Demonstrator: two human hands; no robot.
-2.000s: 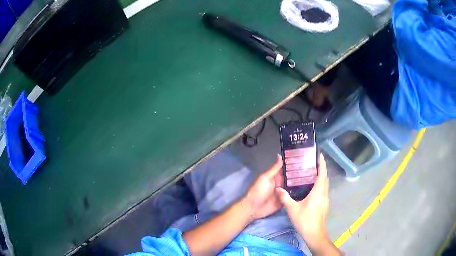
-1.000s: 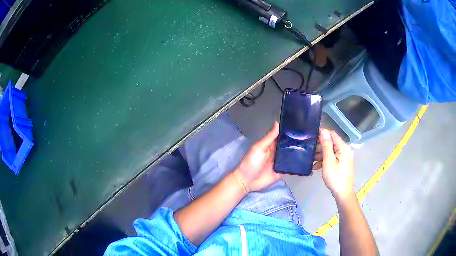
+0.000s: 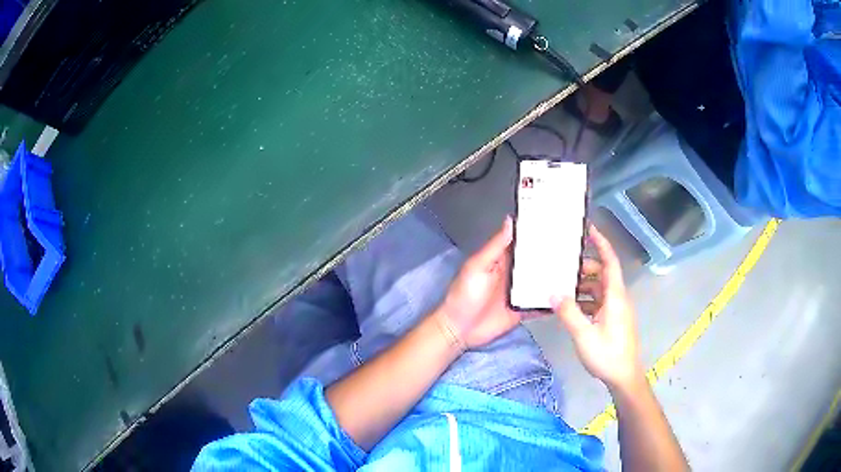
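Observation:
A smartphone (image 3: 550, 235) with a bright, mostly white screen is held upright over my lap, beyond the bench edge. My left hand (image 3: 484, 295) grips its left side and lower back, with the thumb along the left edge. My right hand (image 3: 604, 318) is at its lower right, with the thumb on the bottom of the screen and the fingers against the right edge.
The green bench (image 3: 258, 166) runs diagonally. A black electric screwdriver (image 3: 493, 18) lies at its top, its cable hanging over the edge. A blue bin (image 3: 32, 230) and a large black block (image 3: 83, 60) are at left. A grey-blue stool (image 3: 678, 194) and a person's blue sleeve (image 3: 798, 111) are at right.
The phone screen has gone from a lock screen to dark and now to white. My right hand moved off the phone's front, and its thumb is now back on the lower screen. The view has shifted.

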